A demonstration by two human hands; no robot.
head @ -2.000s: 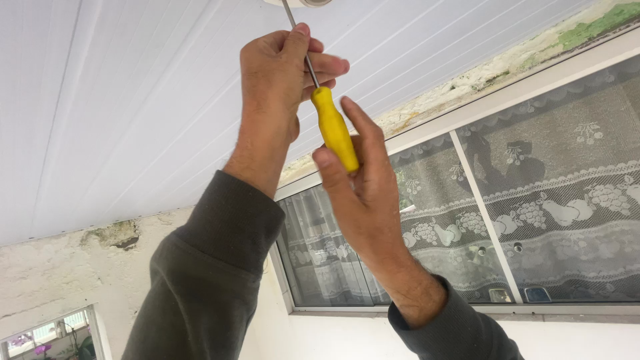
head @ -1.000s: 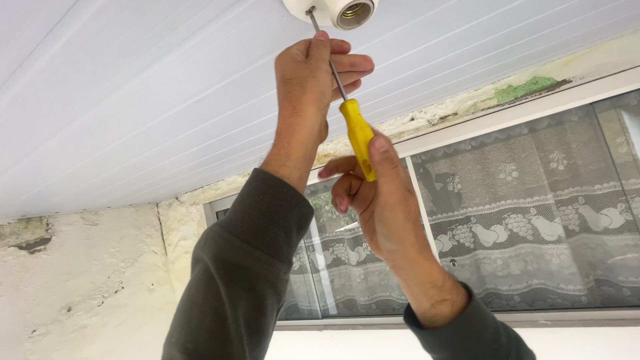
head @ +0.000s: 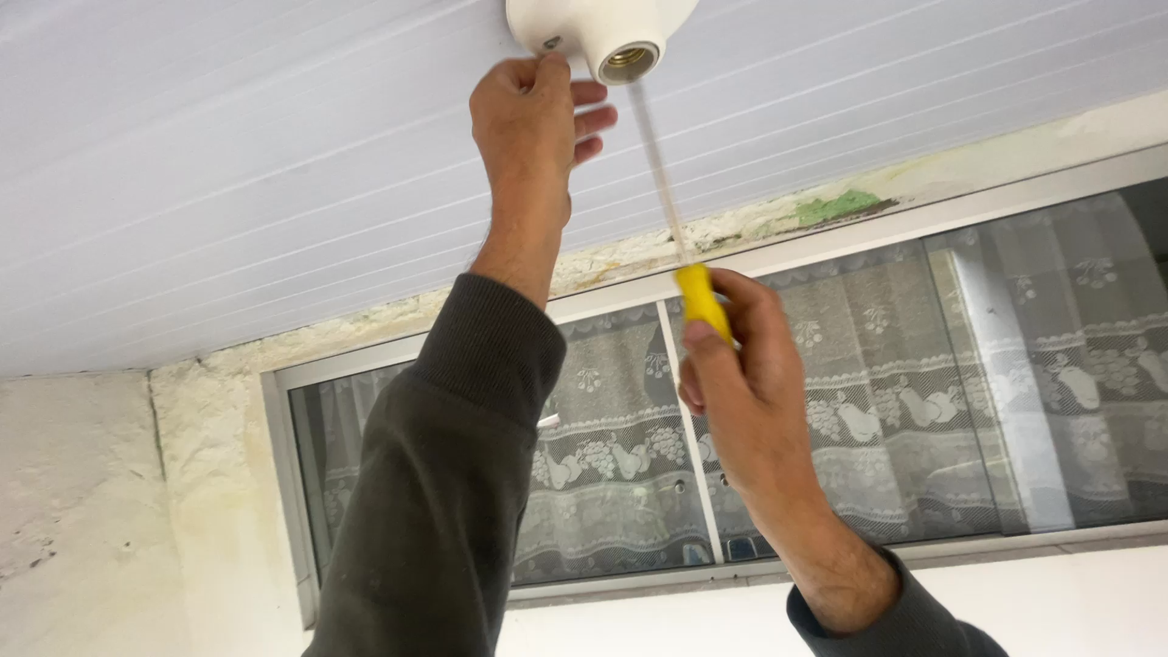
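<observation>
A white lamp holder (head: 584,27) with a threaded metal socket (head: 629,60) is on the ceiling at the top. My left hand (head: 534,119) is raised to its lower left rim, thumb and index finger at a screw (head: 552,43) there, the other fingers spread; whether it pinches anything is hidden. My right hand (head: 753,365) grips the yellow handle of a screwdriver (head: 703,297), lower and to the right. The blurred shaft points up toward the socket, away from the screw; whether its tip touches the socket cannot be told.
White ceiling panels (head: 274,164) run overhead. Behind my hands is a metal-framed window (head: 858,543) with lace curtains (head: 867,411). The wall (head: 82,474) at the left has rough, peeling paint, and a green patch (head: 835,208) shows above the window.
The screwdriver shaft was at my left fingers and the screw one second ago; it has moved right, away from them, with my right hand. The view has shifted, showing more of the lamp holder.
</observation>
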